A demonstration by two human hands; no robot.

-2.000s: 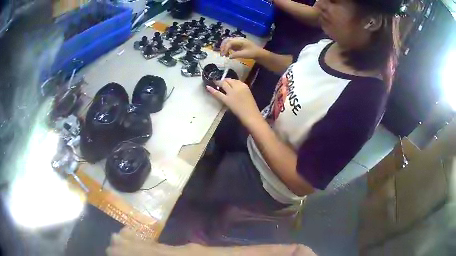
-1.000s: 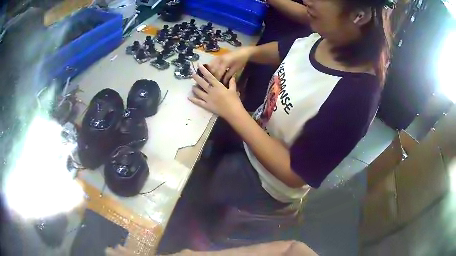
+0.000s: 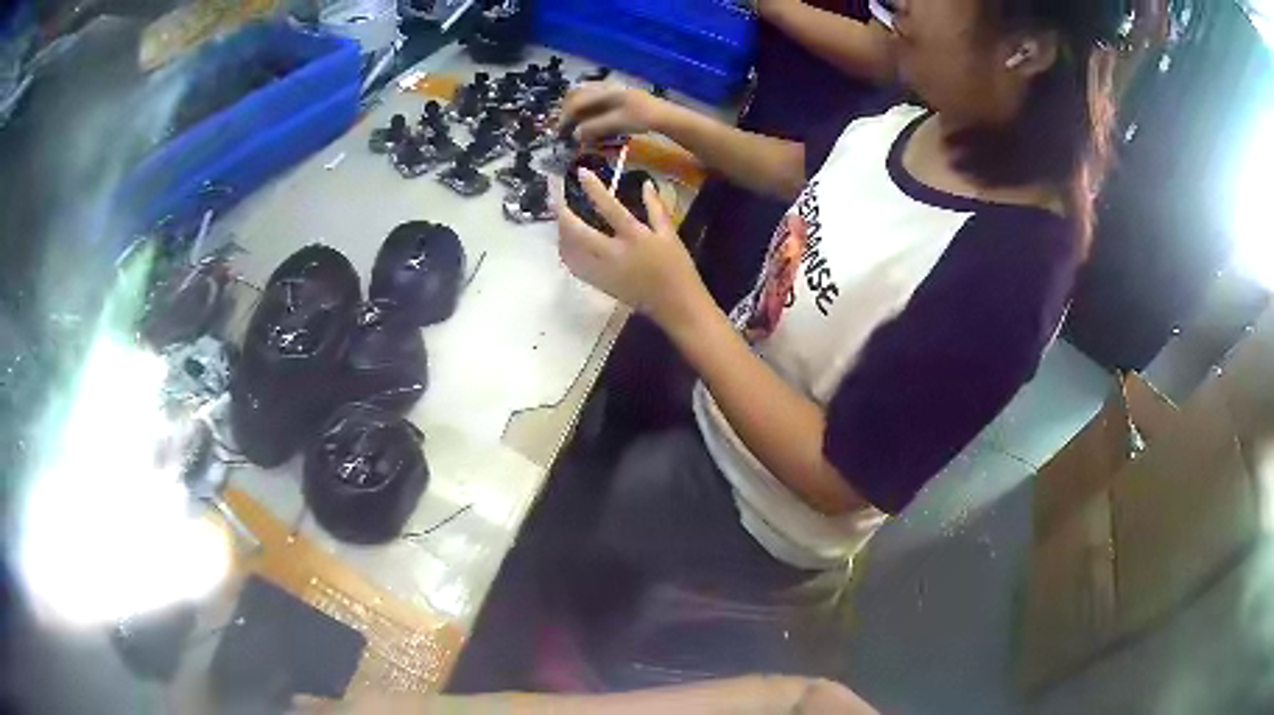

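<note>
My right forearm [image 3: 671, 698] lies along the bottom edge. My right hand is almost wholly cut off there, so its fingers and anything in them are hidden. My left hand is out of the picture. Several glossy black rounded housings stand in a cluster on the whitish table; the nearest housing [image 3: 366, 475] has a thin wire trailing to the right. Another housing [image 3: 419, 270] stands farther back. A black work mat [image 3: 287, 643] lies at the lower left, close to where my right hand is cut off.
A person sits at the right, with one hand [image 3: 622, 252] around a black housing. Small black modules [image 3: 482, 133] stand beyond. Blue trays [image 3: 252, 140] [image 3: 643, 49] are at the back. Orange tape [image 3: 328, 587] edges the whitish table [image 3: 482, 363]. Glare covers the lower left.
My right hand has dropped almost out of the picture at the bottom. The neighbour's far hand has lifted away from the housing towards the modules. The housings have not moved on the table.
</note>
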